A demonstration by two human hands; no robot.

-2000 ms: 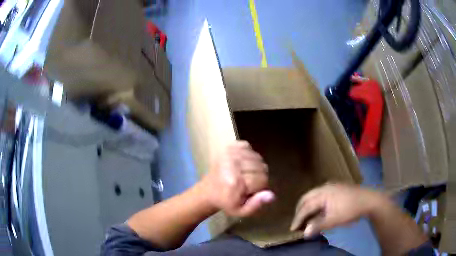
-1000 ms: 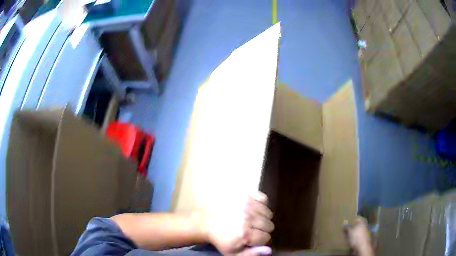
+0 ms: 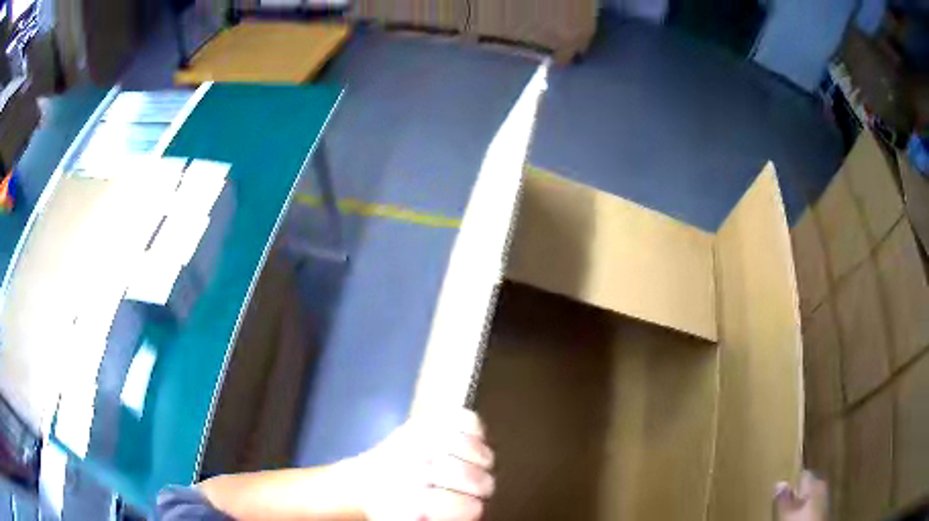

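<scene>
A large open brown shipping carton (image 3: 662,397) is in front of me with its flaps standing up. Its inside is dark and I see no contents. My left hand (image 3: 438,470) is closed on the near end of the bright left carton flap (image 3: 479,244). My right hand (image 3: 803,501) is small and cut off by the bottom edge, with its fingers at the outer edge of the right carton flap (image 3: 759,346).
A green-topped workbench (image 3: 270,163) is on the left, with rows of small white-edged boxes (image 3: 183,229). Stacked cartons (image 3: 866,315) stand close on the right. A yellow-orange platform (image 3: 267,51) and more cartons (image 3: 530,22) are at the back. A yellow line (image 3: 392,213) crosses the floor.
The view has turned and moved along the aisle with the carton held in front. The green bench has come up on the left; the red object and the brown carton there have left view.
</scene>
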